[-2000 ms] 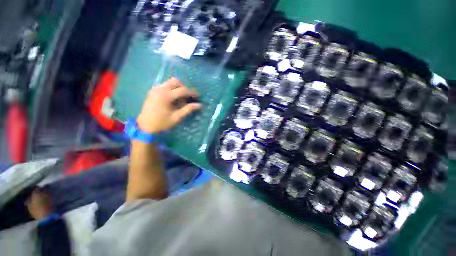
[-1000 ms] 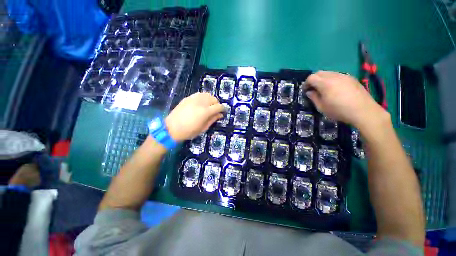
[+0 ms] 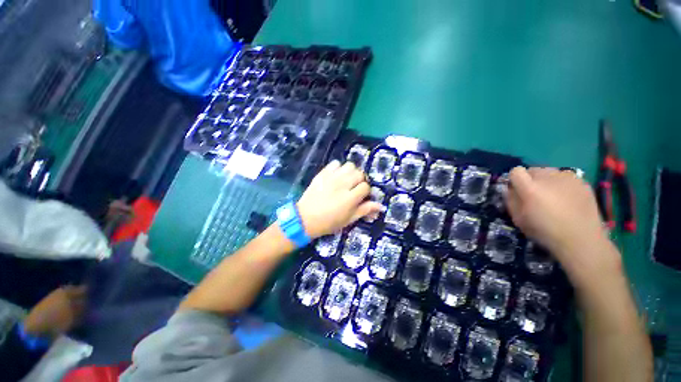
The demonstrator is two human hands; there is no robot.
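Note:
A black blister tray [image 3: 478, 157] lies tilted on the green mat, with rows of silvery electronic modules [image 3: 430, 222] in its pockets. My left hand [image 3: 336, 200], with a blue band at the wrist, is over the tray's upper left part, fingertips at a module in the second row. My right hand [image 3: 550, 203] is over the upper right part, fingers curled down at a top-row module. Whether either hand pinches a small part is hidden by the fingers.
Red-handled pliers [image 3: 614, 179] lie right of the tray, with a black smartphone [image 3: 667, 216] at the right edge. A second black tray [image 3: 299, 74] lies upper left, partly under clear plastic with a white label [image 3: 245, 164]. A clear small-cell tray [image 3: 224, 224] is below it. Another person's hand [image 3: 58, 310] shows lower left.
My left hand was over the clear small-cell tray and came to the black tray; my right hand came into view over it. Since then the view has turned and both hands remain in similar places.

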